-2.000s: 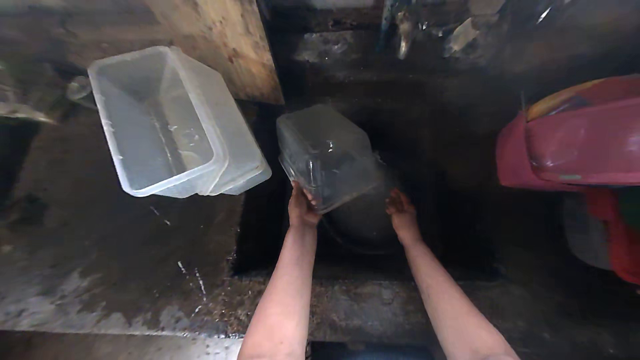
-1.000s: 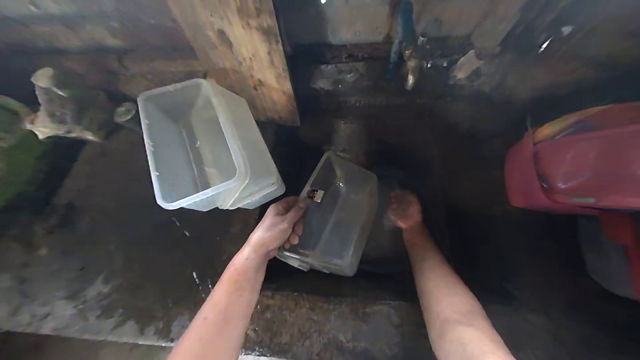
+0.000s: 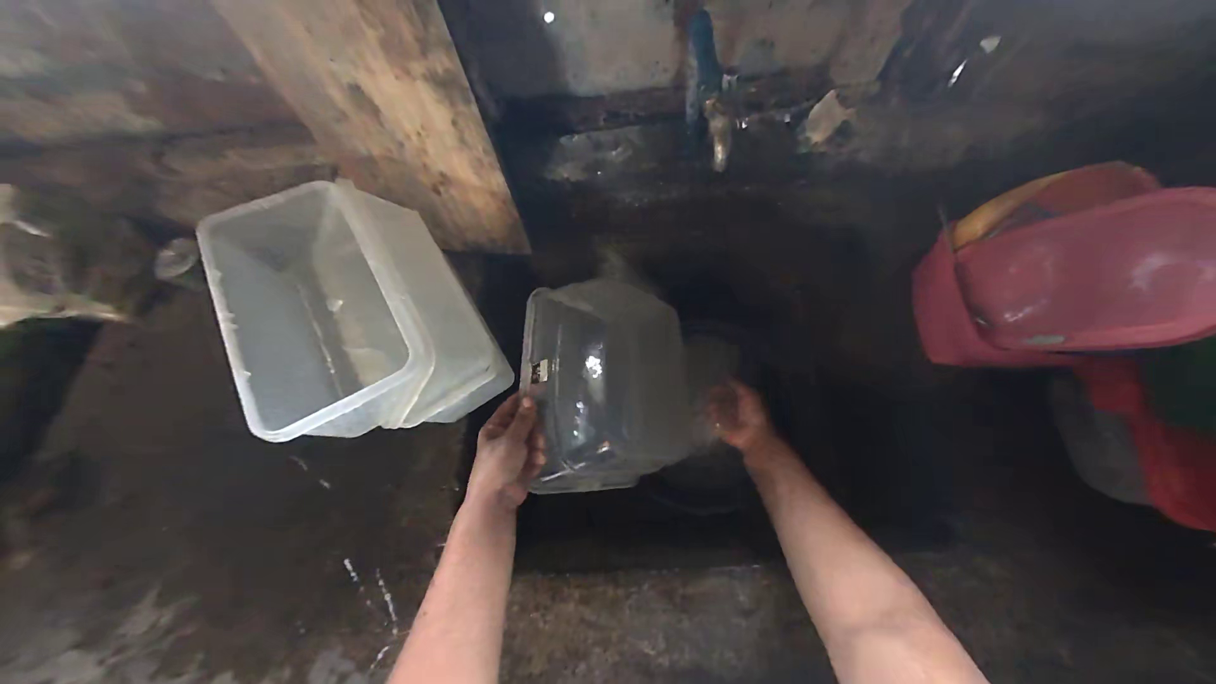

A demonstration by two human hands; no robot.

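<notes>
A clear plastic container (image 3: 617, 380) is tilted on its side over a dark basin, its rim toward the left. My left hand (image 3: 510, 451) grips that rim at its lower left, thumb on the outside. My right hand (image 3: 738, 415) is just right of the container's base, over a round vessel (image 3: 708, 475) that looks filled with cloudy water; its fingers are blurred, and I cannot tell whether they touch anything. Left of the hands, more translucent plastic containers (image 3: 413, 380), nested in one another, lie tilted with the open side facing me.
A wooden board (image 3: 408, 114) leans behind the nested containers. A tap (image 3: 718, 133) on a blue pipe is at the back wall. Pink plastic basins (image 3: 1092, 275) stand at the right, above a red item (image 3: 1173, 465). A wet concrete ledge (image 3: 646, 617) runs along the near side.
The clear container has been turned in my left hand; a second ago its open inside faced up, and now its outer side shows. My right hand stays to the right of it.
</notes>
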